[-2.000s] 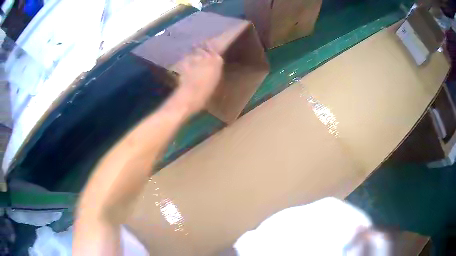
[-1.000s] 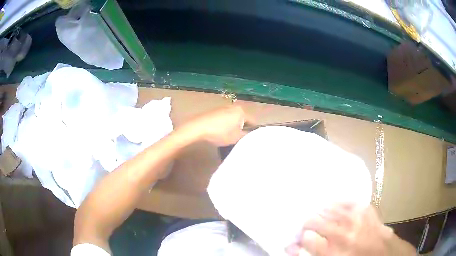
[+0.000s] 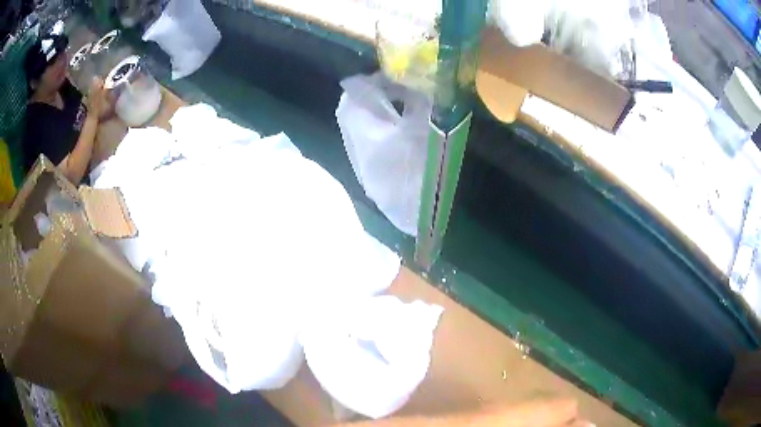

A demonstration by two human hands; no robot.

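A large overexposed pile of white wrapped products (image 3: pixel 250 242) lies on the brown cardboard sheet (image 3: pixel 492 350). One wrapped product (image 3: pixel 371 354) with a loose, pointed bag corner sits at the pile's near right end, touching it. A blurred tan strip (image 3: pixel 501 413) crosses the bottom edge; I cannot tell whether it is a carton edge or a forearm. Neither my left hand nor my right hand can be made out in the picture.
A tall open carton (image 3: pixel 83 308) stands left of the pile. A coworker (image 3: pixel 62 117) at far left holds a white-ringed round item (image 3: pixel 133 92). A green post (image 3: pixel 442 183) rises beside a hanging white bag (image 3: pixel 380 150). The upper shelf (image 3: pixel 667 183) holds a shallow cardboard tray (image 3: pixel 559 79).
The view has swung left to the pile, large carton and coworker. My left hand at the small carton and my right hand on the white bundle, both seen one second ago, are out of view.
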